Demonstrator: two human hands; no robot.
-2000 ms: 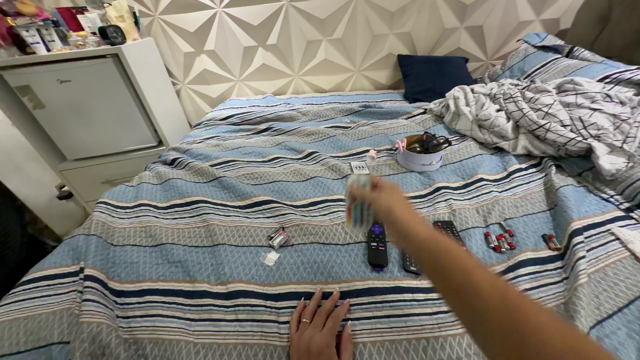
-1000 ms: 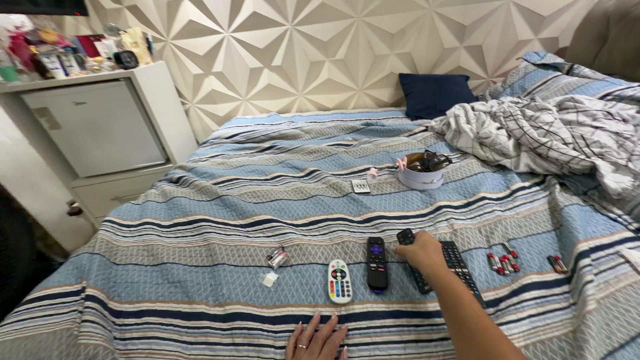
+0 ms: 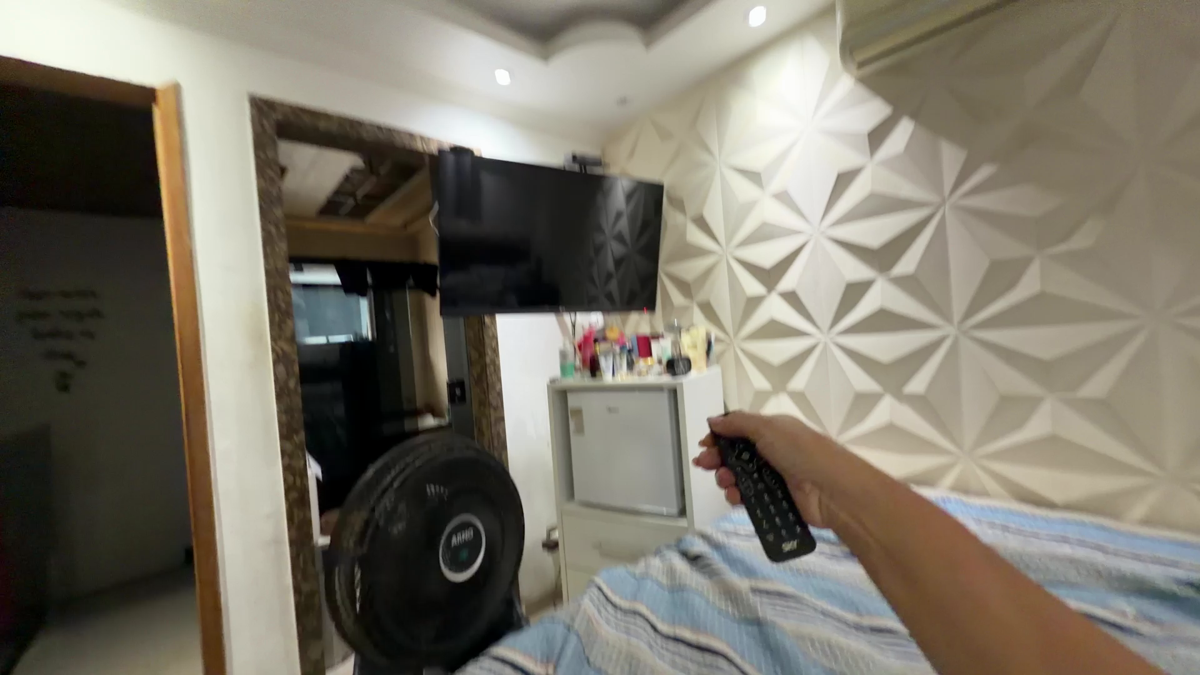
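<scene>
My right hand [image 3: 764, 455] reaches in from the lower right, closed around a black remote control [image 3: 764, 497] with many small buttons. The remote's far end points up and left, toward a wall-mounted flat television [image 3: 548, 239] whose screen is dark. Below the forearm lies the striped blue, white and grey bedspread [image 3: 675, 609]. My left hand is out of view, as are the other remotes and the batteries.
A black Arno fan [image 3: 427, 553] stands left of the bed. Behind it are a stone-framed mirror or opening [image 3: 272, 375] and a wooden door frame [image 3: 178, 375]. A mini fridge [image 3: 623, 450] sits in a white cabinet with bottles on top.
The view has swung up and left from the bed to the television. My right hand, a second ago at the black remotes on the bed, now holds one raised. My left hand has left view.
</scene>
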